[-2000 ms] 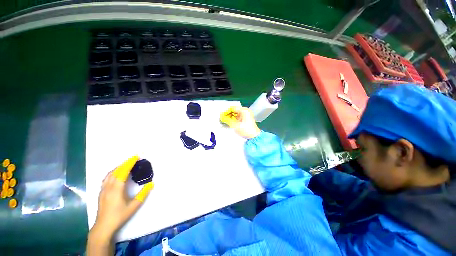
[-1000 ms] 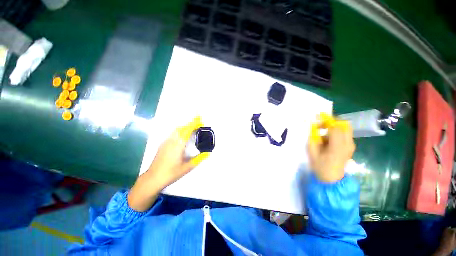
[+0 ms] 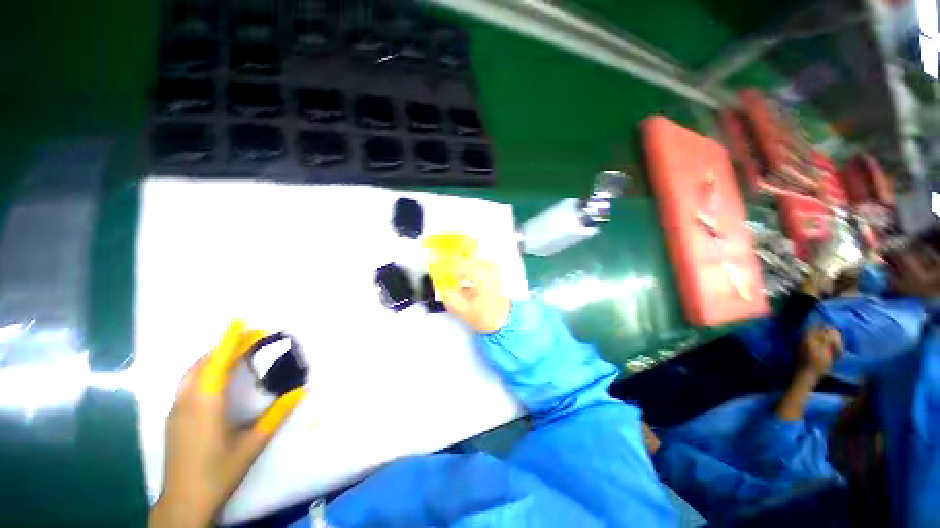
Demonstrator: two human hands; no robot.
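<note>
My left hand [image 3: 211, 423], with yellow finger cots, grips a black octagonal housing [image 3: 293, 373] by its edges, over the lower left of the white sheet [image 3: 340, 382]. A white patch shows on the housing's face; I cannot tell whether it is glare or a piece. My right hand [image 3: 464, 278], also in yellow cots, is blurred over the sheet's right part, fingers bunched. It partly covers a black piece [image 3: 430, 296]; whether it holds anything is unclear. Another black piece [image 3: 394, 287] lies just left of it. A black housing [image 3: 408, 218] lies above.
A black blister tray [image 3: 299, 170] with dark parts borders the sheet's top. A white bottle [image 3: 555, 228] with metallic top lies right of the sheet. A red tray [image 3: 680, 222] with small strips is farther right. A clear plastic sheet [image 3: 46, 258] is left. People in blue sit at right.
The view has swung right. My right hand has moved from the sheet's right edge leftward to the black pieces. My left hand still holds the housing, now showing a white patch.
</note>
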